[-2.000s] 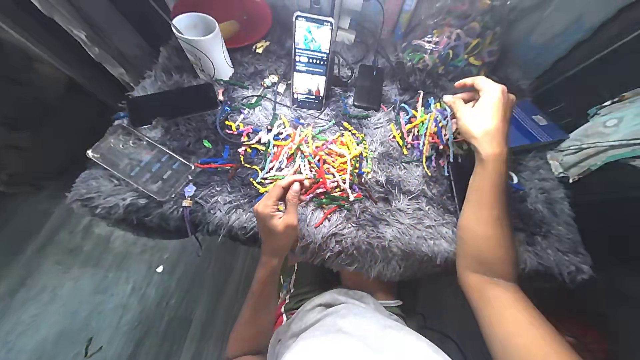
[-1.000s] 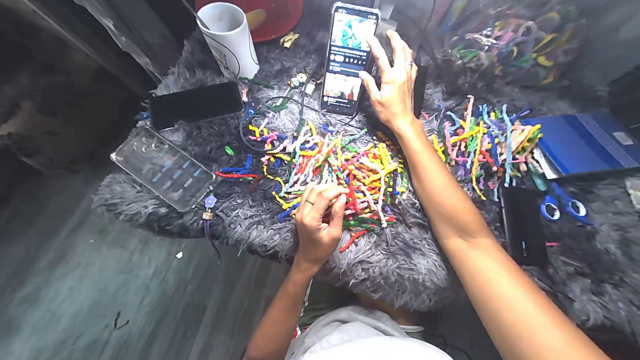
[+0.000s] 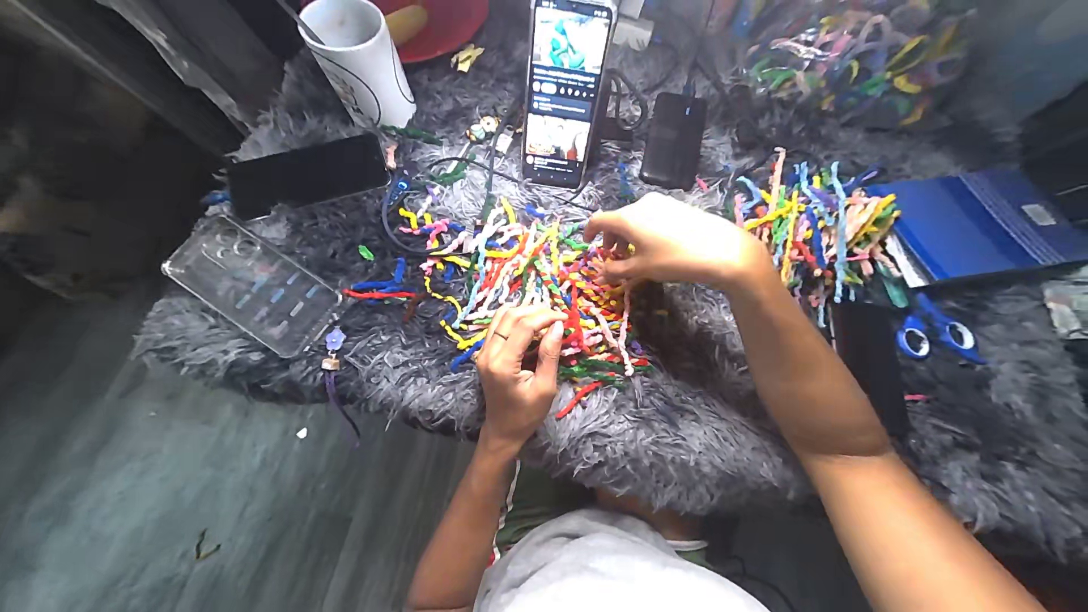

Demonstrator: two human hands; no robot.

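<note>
A heap of short, multicoloured fuzzy strands (image 3: 527,263) lies on the grey shaggy cover. My left hand (image 3: 520,361), a ring on one finger, rests at the heap's near edge with fingertips bent together; whether a strand is between them is unclear. Over the heap's right side, my right hand (image 3: 659,242) reaches in with curled fingers, and its grip cannot be made out. A second pile of strands (image 3: 812,221) lies to the right, beside a blue folder (image 3: 977,225). Behind the heap a lit smartphone (image 3: 565,93) stands upright.
Blue-handled scissors (image 3: 939,331) and a dark flat case (image 3: 869,365) lie at right. A white mug (image 3: 361,64), a dark phone (image 3: 308,174) and a clear phone case (image 3: 255,285) are at left. Behind are a black power bank (image 3: 673,140) with cables and a clear bag of strands (image 3: 858,59).
My right hand went from the right pile to the upright phone, then down to the main heap. My left hand has stayed at the heap's near edge.
</note>
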